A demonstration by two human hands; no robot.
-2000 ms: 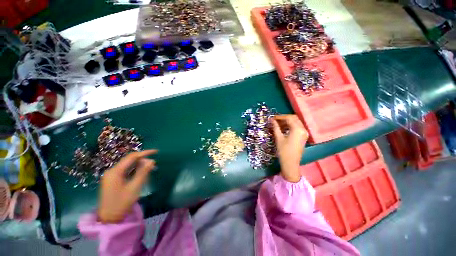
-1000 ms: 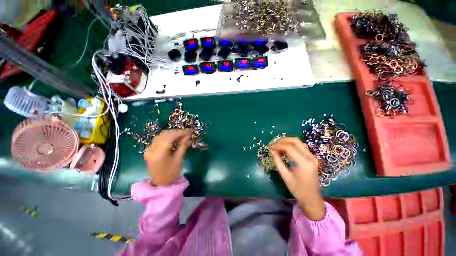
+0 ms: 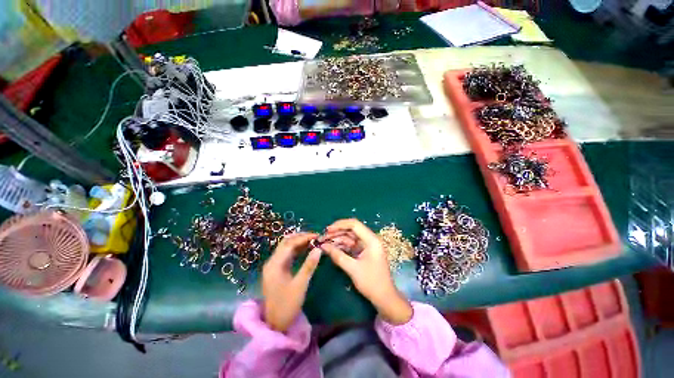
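Observation:
My left hand [image 3: 290,275] and my right hand [image 3: 363,260] meet between the piles, fingertips nearly touching. A small dark ring fitting [image 3: 316,242] shows at their fingertips, mostly hidden. Whether the right fingertips also hold a tiny piece is too small to tell. The left ring pile [image 3: 240,232], mixed copper and dark, spreads beside my left hand. The pale pile of tiny fittings [image 3: 395,247] lies just right of my right hand. The denser right ring pile [image 3: 451,247] lies beyond it.
A red compartment tray [image 3: 565,230] with heaped rings stands right, stacked red trays [image 3: 565,332] below. A clear tray of small parts [image 3: 414,77] and black display units [image 3: 310,137] lie at the back. White cables [image 3: 181,100] and a pink fan [image 3: 41,258] are left. A person's sleeve [image 3: 325,9] shows behind.
My hands have moved from the left ring pile and the pale pile to meet between them. The view has shifted and shows more of the far bench.

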